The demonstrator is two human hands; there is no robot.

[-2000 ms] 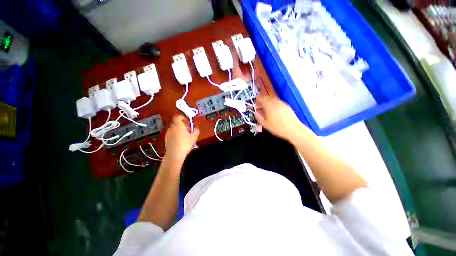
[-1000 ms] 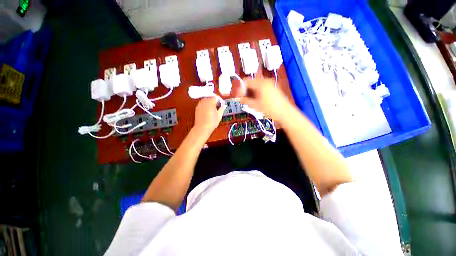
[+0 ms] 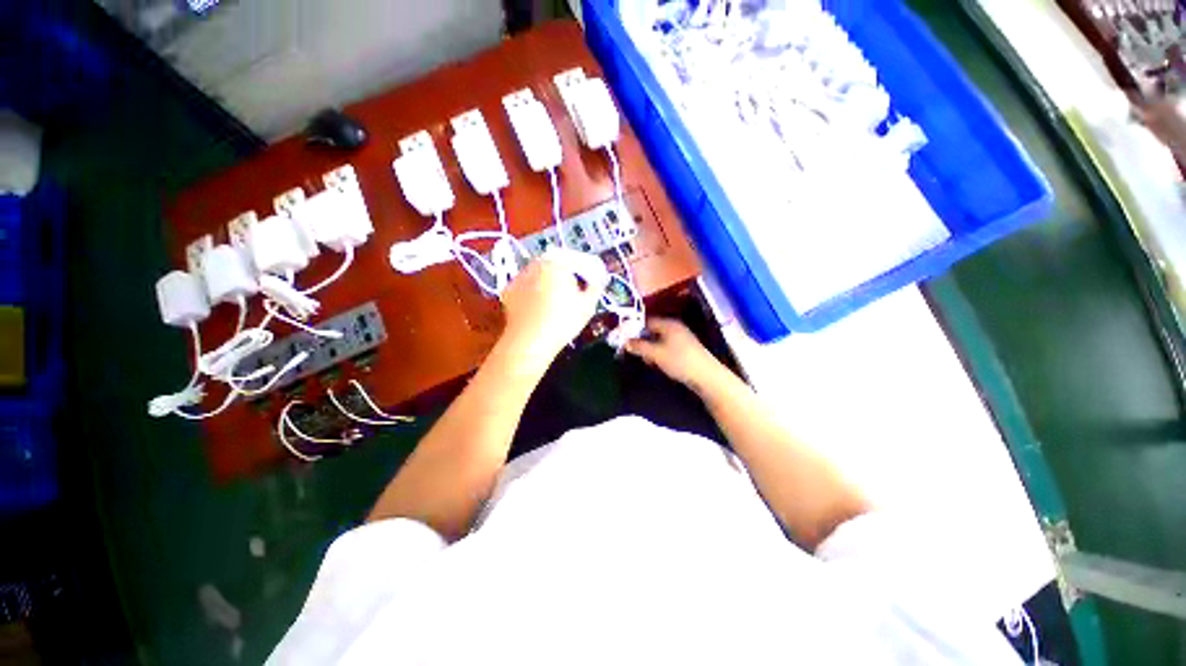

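Observation:
The red-brown board [image 3: 429, 306] holds several white adapters in outlets, such as the right-hand one [image 3: 597, 112] and the left group's end one [image 3: 182, 298]. White cords run toward the left grey strip [image 3: 341, 336] and the right grey strip [image 3: 605, 229]. My left hand [image 3: 553, 302] is over the right strip, with a bundled white cord [image 3: 581, 268] at its fingers. My right hand [image 3: 670, 349] is at the board's near right edge, fingertips at a white cord bundle [image 3: 628, 328]. The exact grip of both hands is too blurred to tell.
A blue tray [image 3: 816, 316] with a heap of white adapters and cords stands right of the board, on a white surface [image 3: 910, 429]. A black object [image 3: 337, 128] lies at the board's far edge. A grey cabinet [image 3: 325, 52] stands behind. Green floor lies to the left.
My left hand has moved right, onto the right strip. My right hand has come back from among the cords to the board's near edge. The view has shifted and tilted.

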